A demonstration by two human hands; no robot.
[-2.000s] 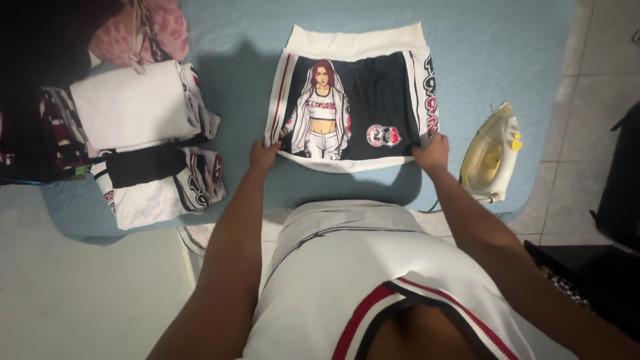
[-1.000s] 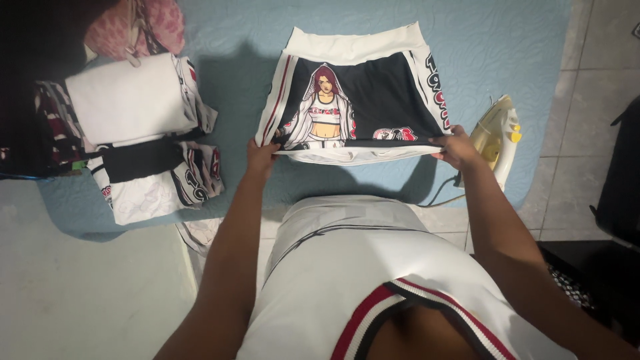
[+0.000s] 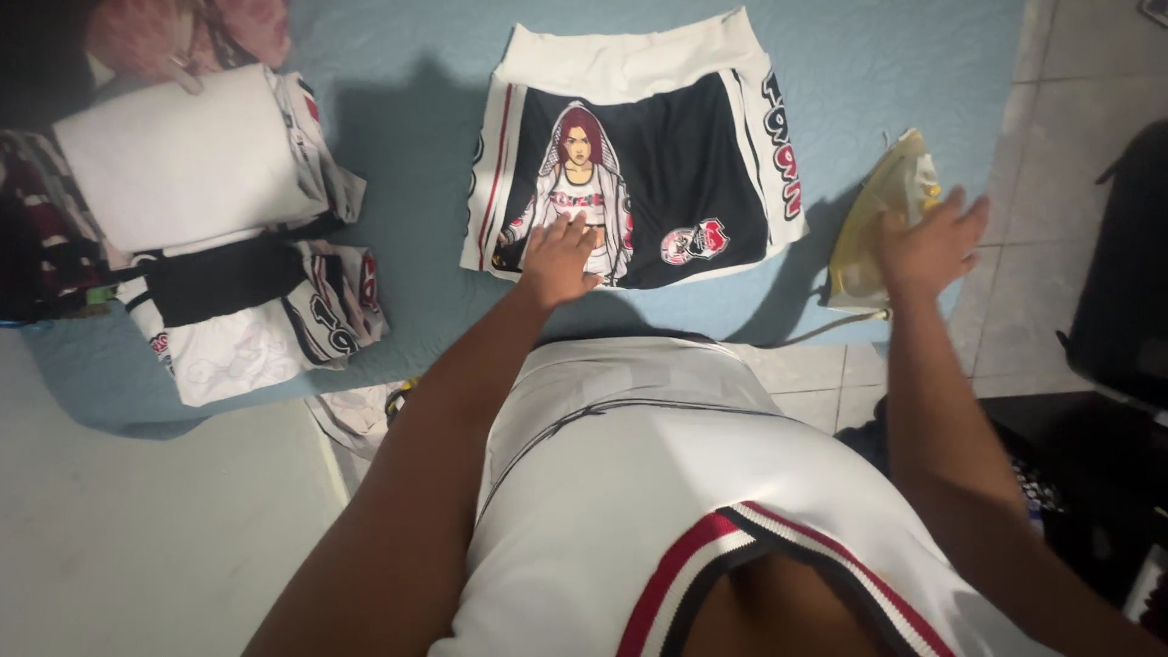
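Note:
A black and white garment (image 3: 684, 155), printed with a hooded figure and a round badge, lies flat on the blue cloth cover (image 3: 401, 182). My left hand (image 3: 560, 260) rests with fingers apart on its lower left part, over the printed figure. To the right stands a clothes iron (image 3: 858, 237) with a yellowish translucent body and a cord at its near end. My right hand (image 3: 931, 242) is over the iron's right side, fingers spread and not closed round it; whether it touches the iron cannot be told.
Folded white garments (image 3: 182, 164) and a folded black and white one (image 3: 224, 283) lie at the left, beside dark patterned cloth (image 3: 46, 219). Pink fabric (image 3: 242, 32) is at the back left. The iron's cord (image 3: 821, 326) runs along the near edge. A black object (image 3: 1127, 265) stands at the far right.
Both hands have let go of the garment's lower corners, and it now lies flatter. My left hand has moved onto the print; my right hand has moved right, to the iron.

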